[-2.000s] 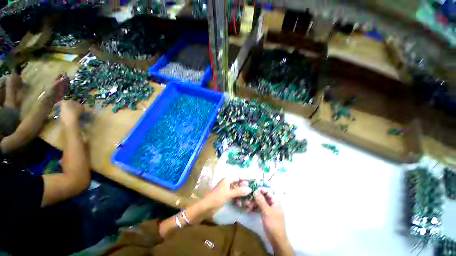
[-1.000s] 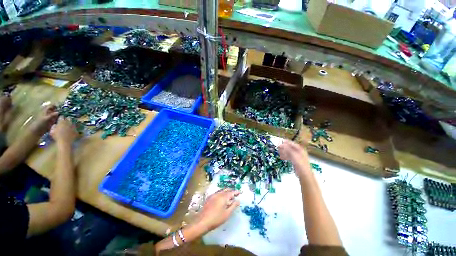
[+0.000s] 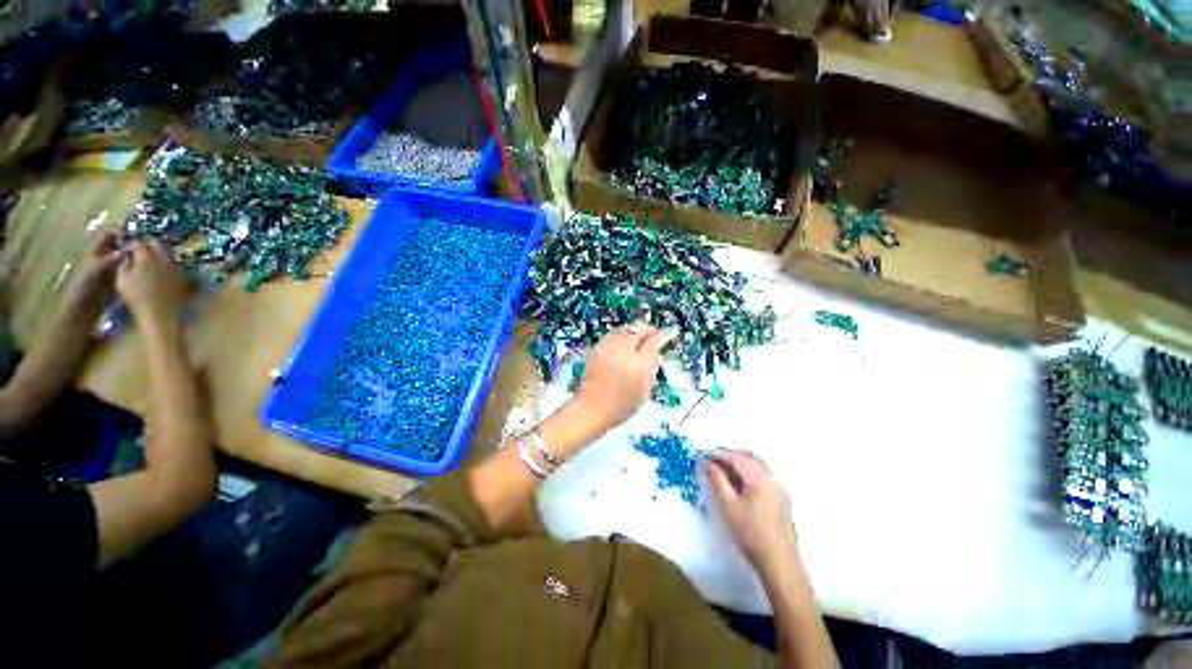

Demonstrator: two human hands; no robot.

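A loose heap of green-and-black circuit boards point(image 3: 641, 281) lies on the white surface point(image 3: 902, 457) in front of me. My left hand point(image 3: 628, 366), with bands at the wrist, reaches to the front edge of the heap; whether its fingers hold a board is hard to tell. A little pile of small blue parts point(image 3: 671, 460) lies nearer to me. My right hand point(image 3: 749, 499) is at the right side of this pile, thumb and fingertips close together; whether a part is between them cannot be made out.
A large blue bin point(image 3: 301, 379) of blue parts stands left, a smaller blue bin point(image 3: 343, 160) behind it. Cardboard boxes point(image 3: 935, 307) and a metal post point(image 3: 513, 105) stand behind the heap. Board rows point(image 3: 1098, 444) lie far right. Another person's arms point(image 3: 170, 379) work at left.
Since one second ago, my left hand has moved forward to the heap. My right hand has come back from the heap's right side to the blue pile. The camera view has shifted.
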